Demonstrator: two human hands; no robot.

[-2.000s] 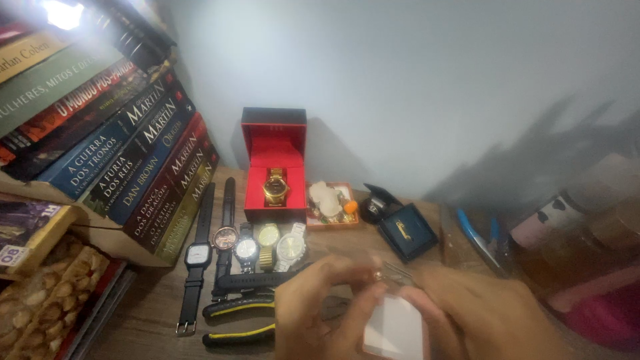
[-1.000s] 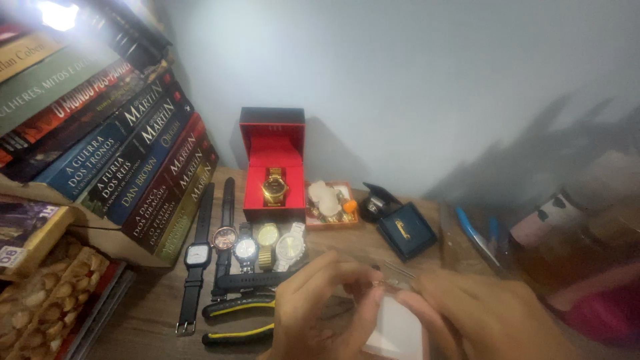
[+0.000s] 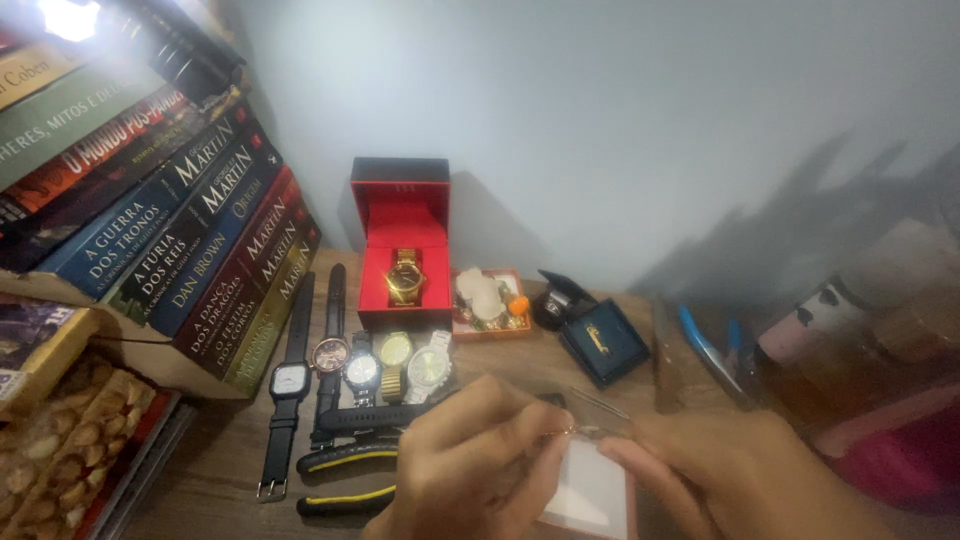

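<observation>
At the lower centre, my left hand [image 3: 484, 457] pinches a small, thin gold-coloured piece, perhaps jewellery, between thumb and finger. My right hand [image 3: 697, 457] meets it from the right, its fingertips closed on a slim metal tool, probably tweezers or small pliers. Thin metal prongs [image 3: 600, 403] show just above the fingers; whether they belong to that tool is unclear. Below the fingertips lies a shallow box with a white inside [image 3: 589, 487]. Pliers with black and yellow handles [image 3: 349, 480] rest left of my left hand, which hides their other end.
Several wristwatches [image 3: 289, 382] lie left of centre. Behind them, a gold watch [image 3: 405, 277] sits in an open red-lined box [image 3: 405, 202]. A small trinket box [image 3: 491, 334], a dark blue case [image 3: 604, 341] and blue-handled pliers [image 3: 705, 349] stand further right. Stacked books [image 3: 187, 277] border the left.
</observation>
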